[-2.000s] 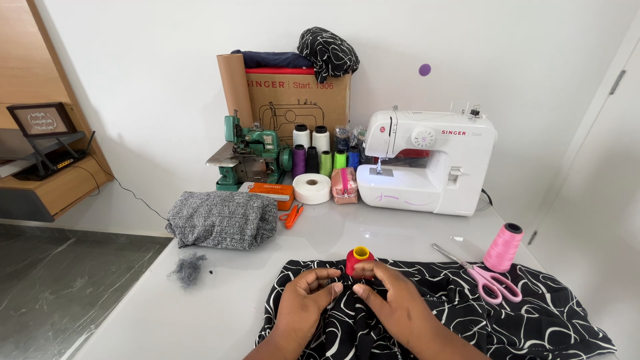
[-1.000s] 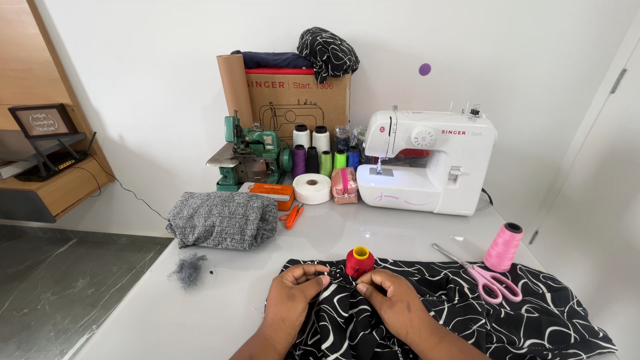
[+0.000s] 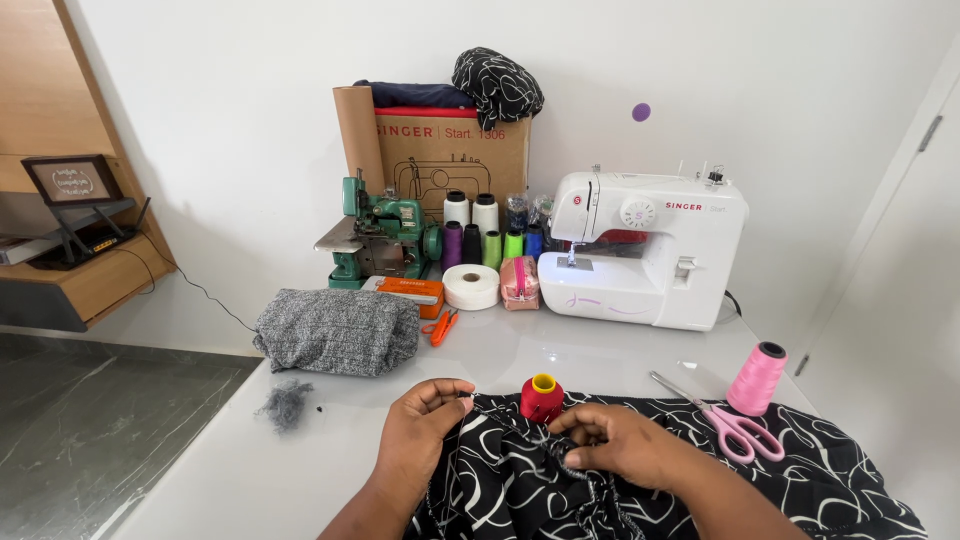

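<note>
Black fabric with white swirling lines (image 3: 495, 480) lies over the table's front edge. My left hand (image 3: 427, 420) pinches its upper left edge between thumb and fingers. Farther right, my right hand (image 3: 619, 446) grips a gathered seam of the same fabric. Between the hands, just beyond them, a red thread spool with a yellow core (image 3: 541, 397) stands upright, with pins in its side. Pink-handled scissors (image 3: 739, 431) rest partly on the fabric at the right, beside a pink thread cone (image 3: 757, 379). Whether a needle is in either hand cannot be told.
A white sewing machine (image 3: 645, 251) stands at the back right, a green overlocker (image 3: 386, 240) at the back left. Between them are thread cones, a white tape roll (image 3: 471, 287) and a pink pouch (image 3: 520, 283). Orange thread snips (image 3: 441, 328), folded grey fabric (image 3: 337, 330) and grey lint (image 3: 286, 406) lie nearer.
My hands, close together two seconds ago, are now farther apart along the fabric. The piece between them has been pulled and shifted. The red spool stands where it was.
</note>
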